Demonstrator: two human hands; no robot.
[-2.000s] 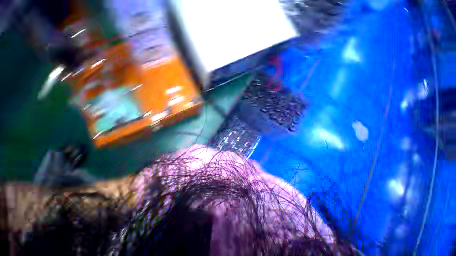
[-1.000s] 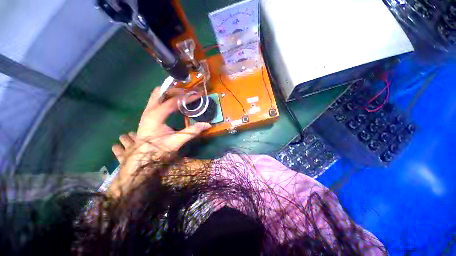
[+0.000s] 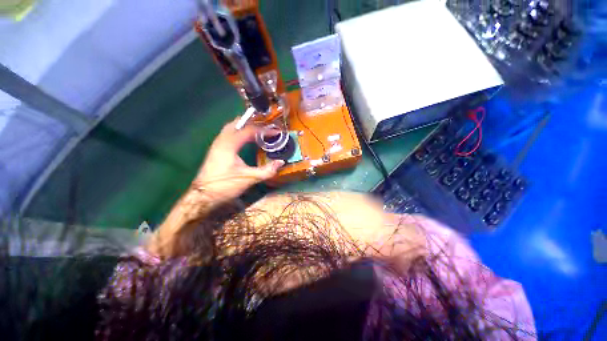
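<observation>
The orange test fixture [image 3: 333, 130] stands on the green bench. A round black component [image 3: 283, 152] is on its pale green nest [image 3: 295, 154], partly covered by a clear ring [image 3: 273, 139]. My left hand [image 3: 229, 160] reaches in from the left, with its thumb at the component's near edge and its fingertips at the far side, partly hidden by the ring. The metal toggle clamp [image 3: 246, 73] stands above the nest. My right forearm [image 3: 346, 208] crosses low in the picture; the right hand cannot be seen, with hair covering that area.
A white box [image 3: 416, 63] stands right of the fixture, with red wires [image 3: 471, 136] at its side. A panel with pale meter faces [image 3: 318, 70] stands between clamp and box. Trays of black parts [image 3: 469, 176] lie at the right over a blue surface [image 3: 552, 220]. Hair covers the bottom.
The view has shifted and steadied. My left hand stays at the component on the nest. Fingers seen near my left wrist a second ago no longer show. The right forearm now shows more.
</observation>
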